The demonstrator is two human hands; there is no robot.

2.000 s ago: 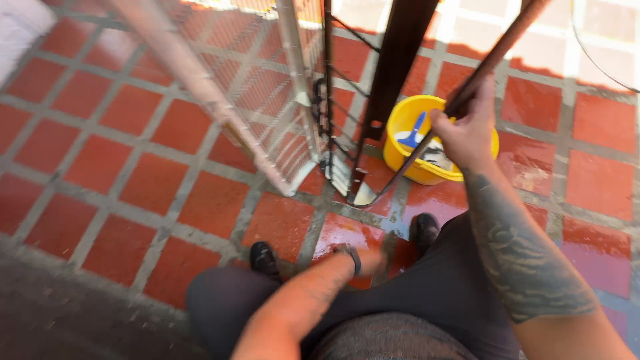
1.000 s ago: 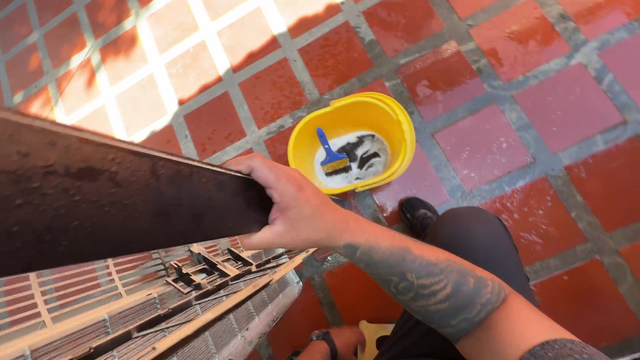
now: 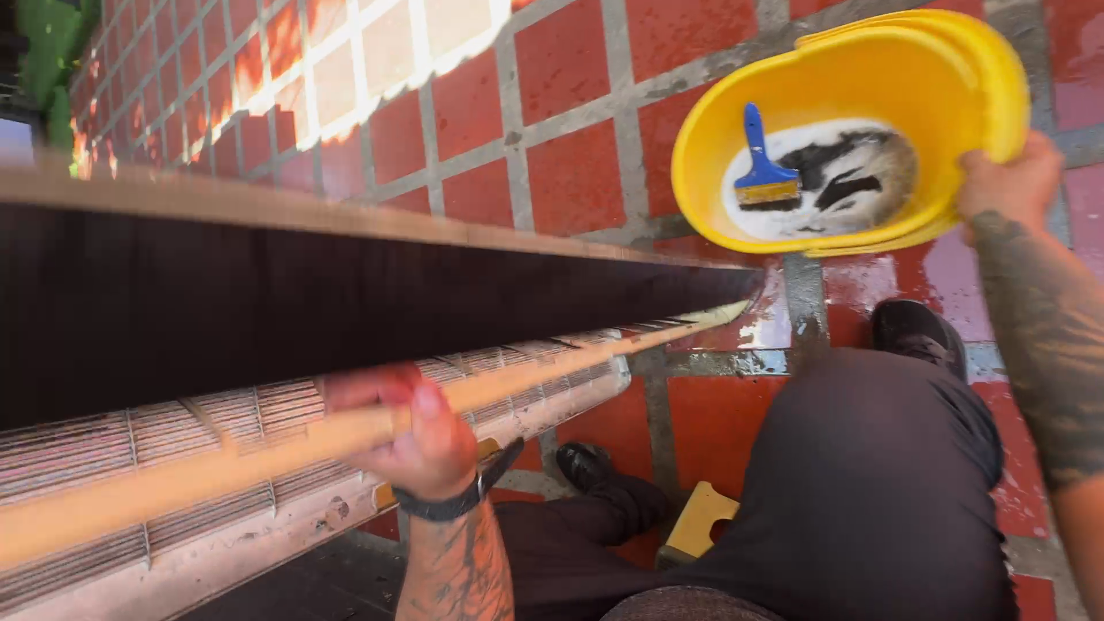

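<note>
My left hand (image 3: 414,431), with a black band on its wrist, grips a thin tan-edged bar (image 3: 517,379) of a metal frame. A wide dark panel (image 3: 345,293) runs just beyond that hand, and wire grating (image 3: 285,431) lies beside it. At the right, my right hand (image 3: 1009,177) holds the rim of a yellow plastic tub (image 3: 707,164). Whitish, sudsy liquid (image 3: 854,190) with dark patches is in the tub. A blue-handled paintbrush (image 3: 763,168) rests inside it, bristles toward the liquid.
Red floor tiles (image 3: 569,164) with grey joints are wet around the tub. Below, between my legs, is part of a yellow stool or step (image 3: 703,522). My black shoes (image 3: 918,332) rest on the tiles. Green foliage or cloth shows at the far upper left.
My right hand has let go of the dark panel and taken hold of the tub's rim. My left hand, low near the yellow object before, now grips the frame's bar. The view has shifted.
</note>
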